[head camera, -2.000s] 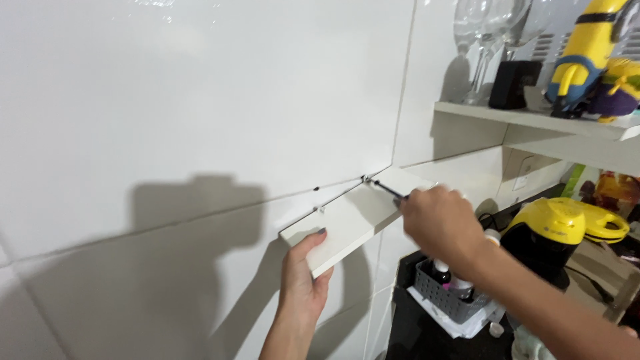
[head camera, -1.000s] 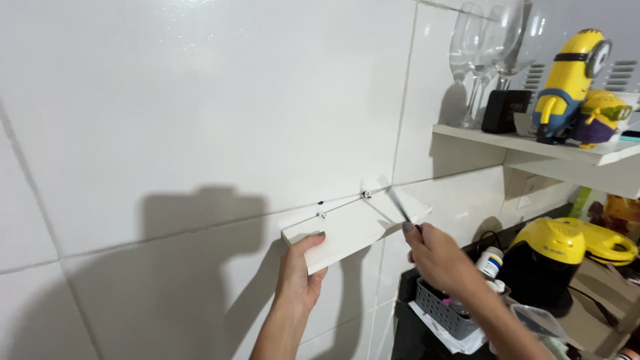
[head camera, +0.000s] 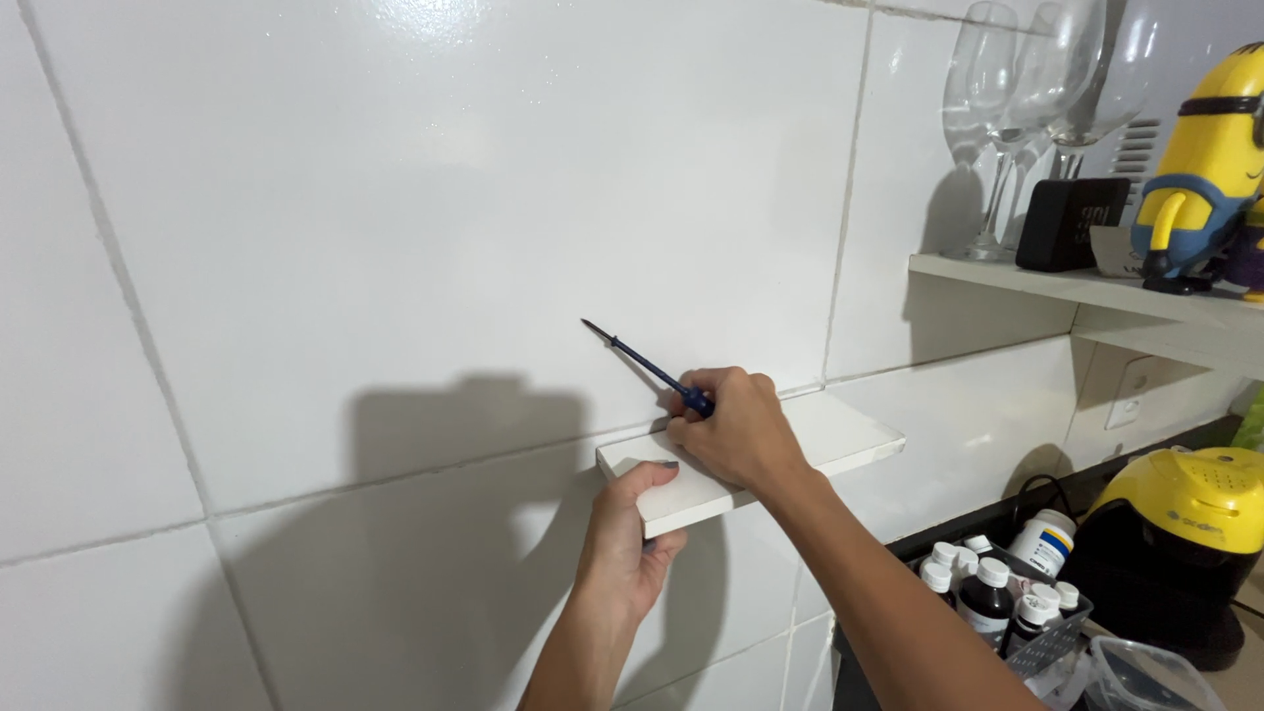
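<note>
A small white shelf board (head camera: 839, 430) lies flat with its back edge along the white tiled wall (head camera: 494, 247). My left hand (head camera: 632, 523) grips the board's left front corner, thumb on top and fingers beneath. Above the board, my right hand (head camera: 736, 425) is closed around the dark blue handle of a screwdriver (head camera: 647, 365). The shaft points up and to the left, its tip in front of the wall and away from the board. My right hand hides the middle of the board's back edge, where it meets the wall.
At the right, a higher white shelf (head camera: 1047, 281) holds wine glasses (head camera: 992, 138), a black box-shaped thing (head camera: 1066, 222) and a yellow figurine (head camera: 1200, 168). Below stand a grey basket (head camera: 1052, 642) of bottles, a clear plastic container (head camera: 1150, 681) and a yellow and black appliance (head camera: 1175, 513).
The screwdriver's tip was at the board's back edge two seconds ago and now points up-left, off it. My right hand has moved in over the board. My left hand still holds the board's corner.
</note>
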